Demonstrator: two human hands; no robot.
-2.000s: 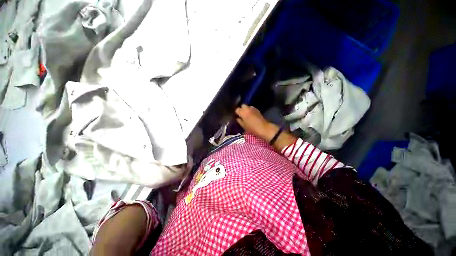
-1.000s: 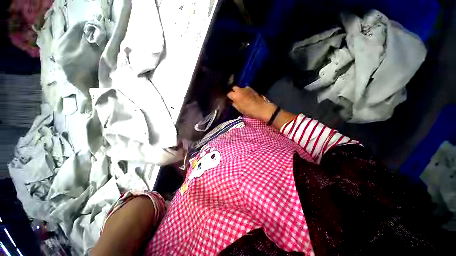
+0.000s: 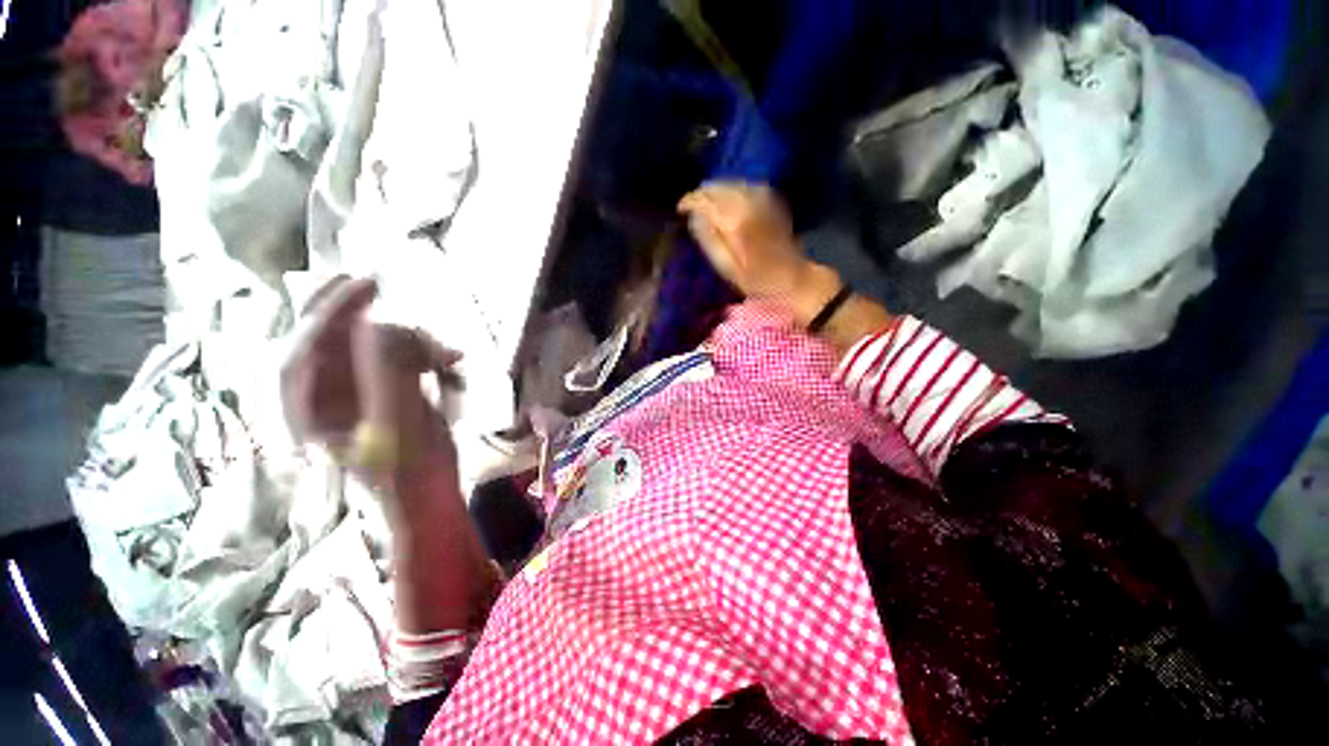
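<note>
Off-white crumpled cloth [image 3: 263, 190] lies heaped along the white table [image 3: 532, 88]. My left hand [image 3: 357, 372] is over the cloth, strongly blurred, with a yellow spot near its base; whether it holds anything is unclear. My right hand [image 3: 751, 241] is beyond the table's edge, above my lap, with fingers curled. I cannot tell whether something is between its fingertips. A thin white cord or strip [image 3: 598, 360] loops between the table edge and the pink-white gingham apron [image 3: 700, 547].
Pale cloth [image 3: 1115, 190] lies in a heap at the upper right, near a blue crate [image 3: 1239, 44]. More blue shows beside my right hand and at the right edge [image 3: 1283, 452]. Pink cloth [image 3: 110, 88] and a pale stack [image 3: 102, 299] are at the far left.
My left hand has come into view over the cloth; only its forearm showed before. My right hand has moved slightly up and right. The view has swung left since the oldest frame.
</note>
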